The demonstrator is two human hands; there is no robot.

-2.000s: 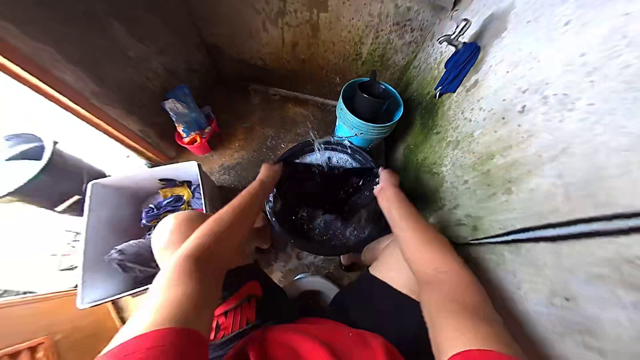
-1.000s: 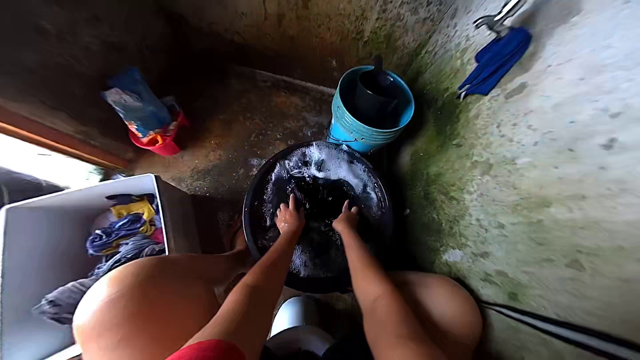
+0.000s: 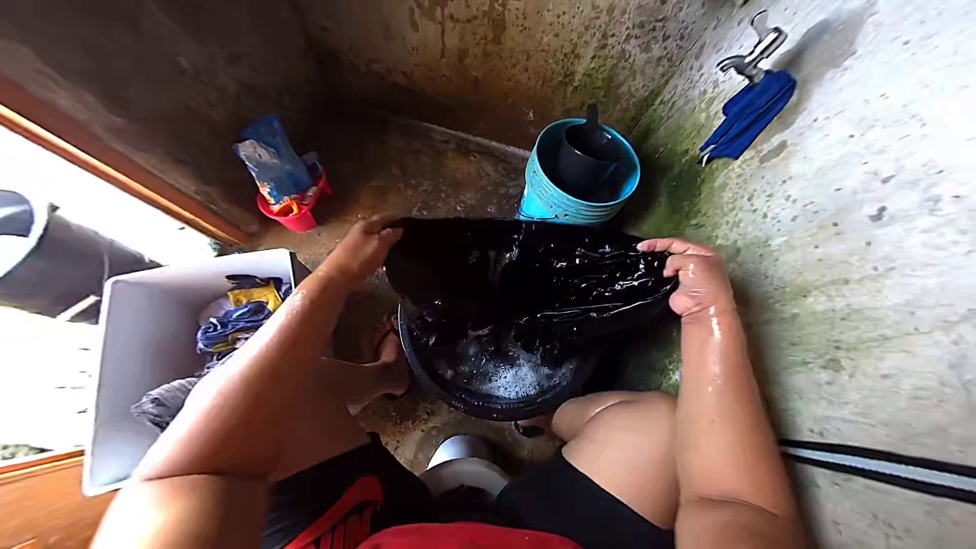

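A soaked black cloth [image 3: 526, 274] is stretched wide over a round black basin [image 3: 488, 408], with water running off it. My left hand [image 3: 371, 242] grips its upper left corner. At its right edge my right hand [image 3: 690, 273] holds the fabric, fingers curled over it. Foamy water [image 3: 518, 377] shows in the near part of the basin; the cloth hides the far part.
A white bin [image 3: 126, 366] with wet clothes [image 3: 236, 328] stands at the left. Beyond the basin are a light-blue bucket [image 3: 553, 202] holding a black dipper [image 3: 583, 160], and a red pail [image 3: 301, 221]. A blue cloth [image 3: 747, 118] hangs from a wall tap [image 3: 755, 57].
One second ago both my hands were close together down in the foamy basin. Now they are far apart and raised, with the black cloth spread between them.
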